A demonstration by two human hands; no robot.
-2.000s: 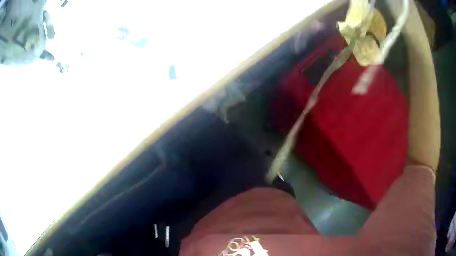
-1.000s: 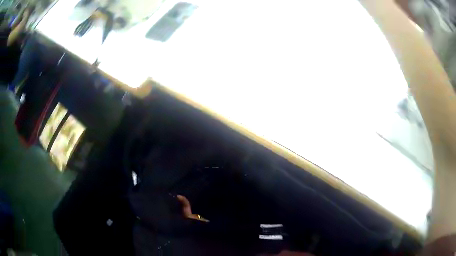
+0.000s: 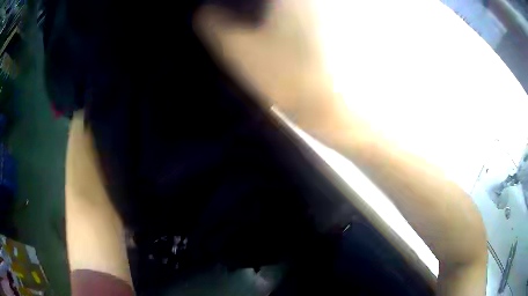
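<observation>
A large dark garment piece (image 3: 156, 133), black or navy, fills the upper left and centre and hangs past the table's front edge. My left forearm (image 3: 95, 202) rises at the left and goes behind the cloth; my left hand is hidden. My right arm reaches across the white table from the lower right. My right hand (image 3: 249, 49) is at the top centre against the dark cloth, strongly blurred, with dark cloth over part of it. Its fingers cannot be made out.
The white table (image 3: 428, 75) is overexposed, its edge running diagonally down to the right. Thin silver metal pieces (image 3: 509, 266) lie at the lower right. A dark item with white printed marks (image 3: 168, 250) is below. Green floor (image 3: 40, 191) and a yellow-and-red patterned thing (image 3: 23, 266) are at the left.
The view has swung from a red bin, past the table, to the garment. Both forearms now show, and the large dark cloth covers much of the table's front edge.
</observation>
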